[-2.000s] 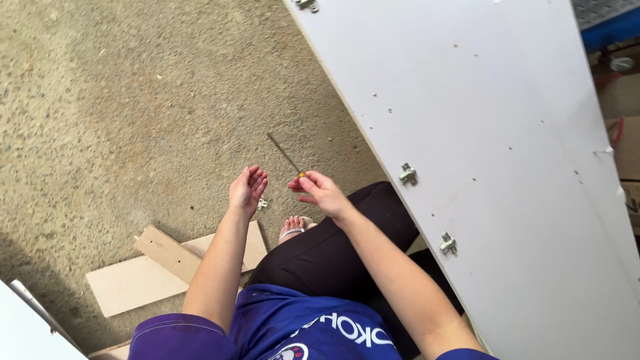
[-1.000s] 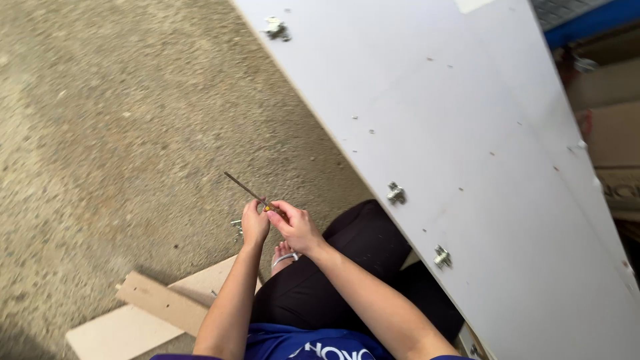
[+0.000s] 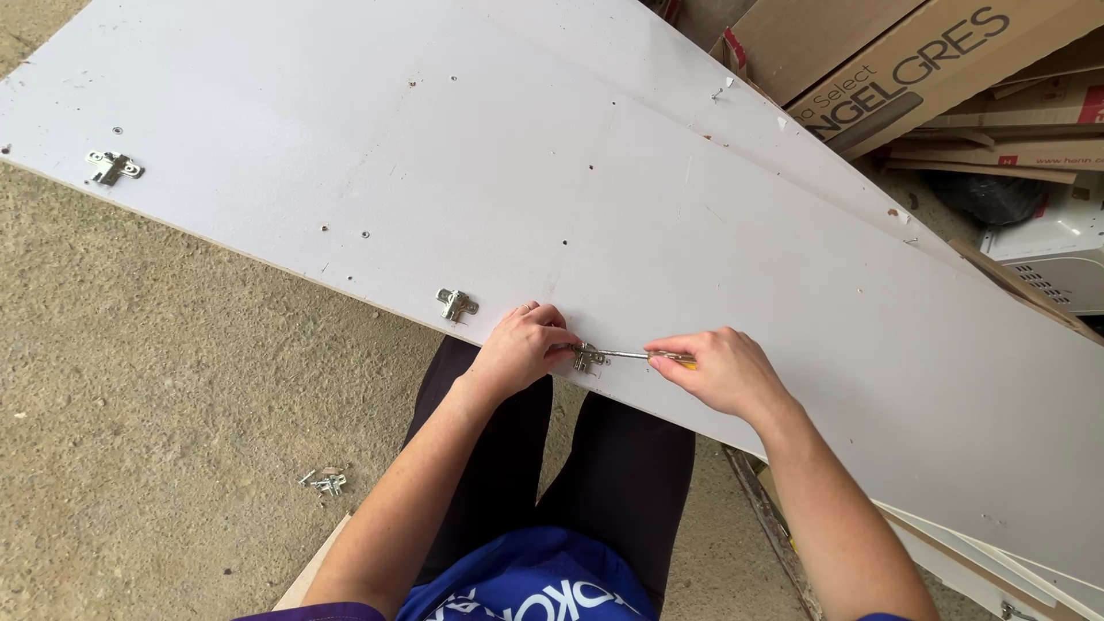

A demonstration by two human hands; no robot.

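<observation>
A large white laminated board (image 3: 483, 172) lies across my lap, with metal hinge mounting plates along its near edge. My right hand (image 3: 724, 371) holds a screwdriver (image 3: 625, 354) by its yellowish handle, its shaft pointing left over the nearest hinge plate (image 3: 588, 356). The fingertips of my left hand (image 3: 526, 345) pinch at the shaft's tip beside that plate; whether they hold a screw cannot be seen. Just left of my left hand sits a second hinge plate (image 3: 455, 304). A third hinge plate (image 3: 114, 167) is near the board's far left end.
Small metal fittings and screws (image 3: 326, 481) lie on the rough concrete floor (image 3: 172, 388) at left. Cardboard boxes (image 3: 914, 69) and a white vented appliance (image 3: 1044, 250) stand beyond the board at upper right. Screws (image 3: 717, 94) stick up near the board's far edge.
Both hands have moved from above the floor beside the board to the nearest hinge plate, the screwdriver still in my right hand. The view has turned considerably.
</observation>
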